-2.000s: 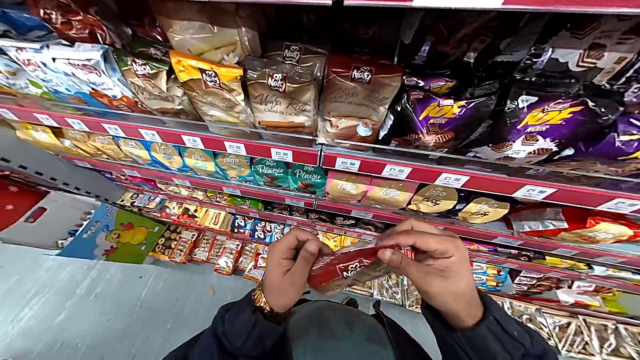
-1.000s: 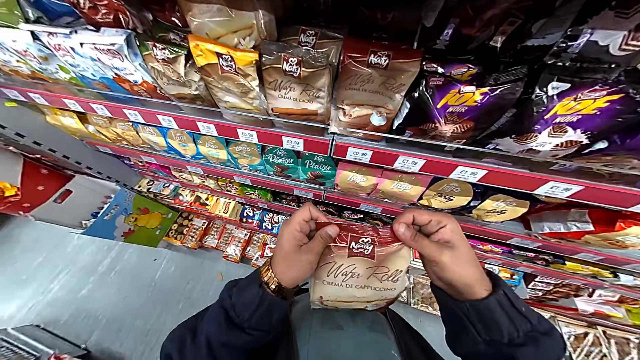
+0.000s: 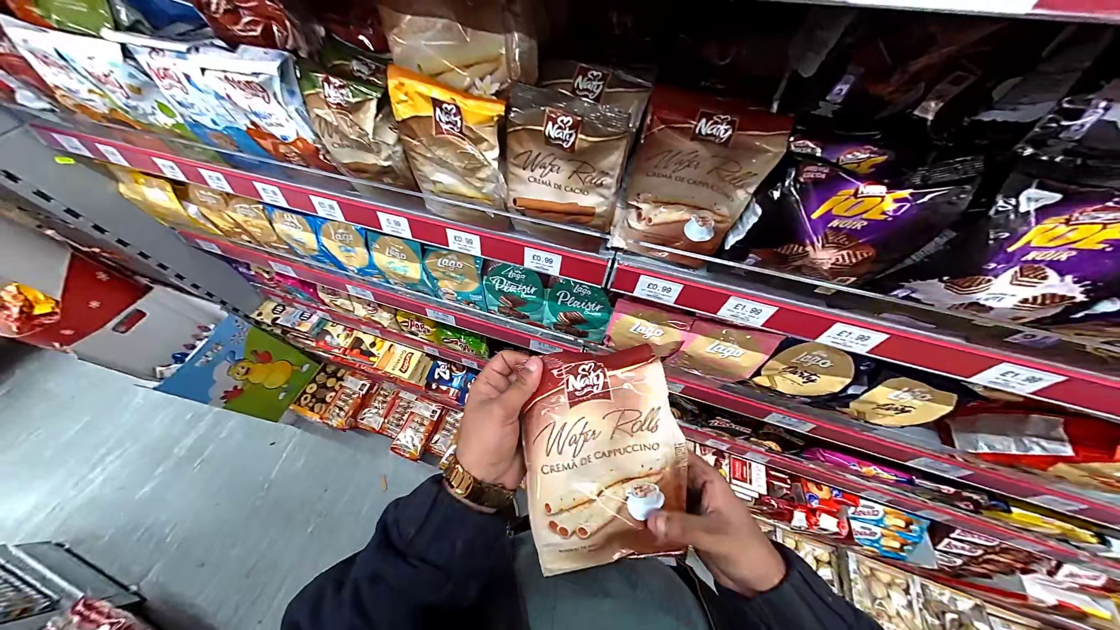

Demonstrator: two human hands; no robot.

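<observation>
A brown and cream Naty wafer rolls bag [image 3: 604, 464] is held upright in front of me, its printed front facing up at the camera. My left hand [image 3: 497, 420] pinches its upper left edge, with a gold watch on the wrist. My right hand [image 3: 717, 525] grips the lower right edge, thumb on the front and fingers behind, hidden. On the shelf beyond stands a similar cappuccino wafer rolls bag [image 3: 700, 179], beside a cocoa wafer rolls bag [image 3: 569, 162].
Purple and black wafer bags [image 3: 862, 219] fill the upper shelf at right. Below runs a red shelf edge [image 3: 503, 254] with price tags. A cardboard display box [image 3: 131, 319] stands at left on the grey floor [image 3: 236, 490]. A dark crate [image 3: 61, 577] is at lower left.
The bag, seen tilted with little of its front showing two seconds ago, now faces me. My right hand has moved from its top edge down to its lower right side.
</observation>
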